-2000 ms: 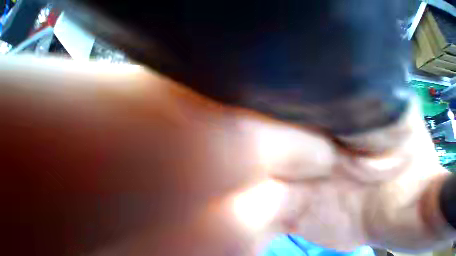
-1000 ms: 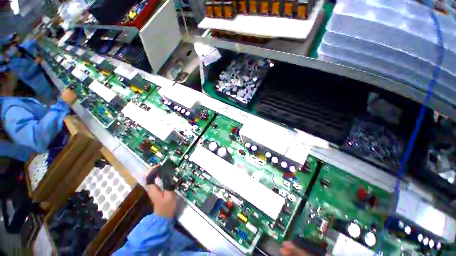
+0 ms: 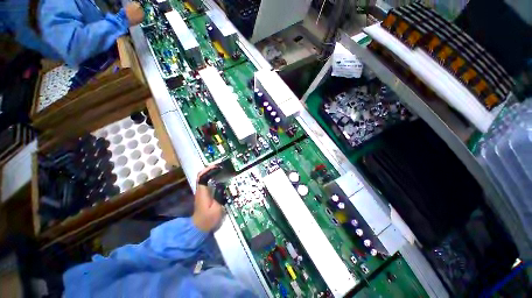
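Note:
My left hand (image 3: 208, 205), bare with a blue sleeve, is at the near edge of the line. Its fingers are closed around a dark object that looks like a large black capacitor (image 3: 219, 173), over the corner of a green circuit board (image 3: 324, 201). A second dark part shows at the fingertips; the fingers partly hide both. The board carries a long pale bar (image 3: 309, 233), white-topped round capacitors and small coloured parts. My right hand is not in view.
An open carton (image 3: 169, 131) at left holds black cylinders and a white insert tray (image 3: 133, 152) with round holes. Another worker's blue-sleeved arm (image 3: 84, 35) is at upper left. Beyond the rail are a parts bin (image 3: 364, 113), orange-brown coils (image 3: 440, 49) and pale plastic trays (image 3: 513, 157).
The view has turned, so the line runs more steeply and the carton shows more fully. My left hand still grips the dark part. The fingers seen at the bottom edge earlier are out of view.

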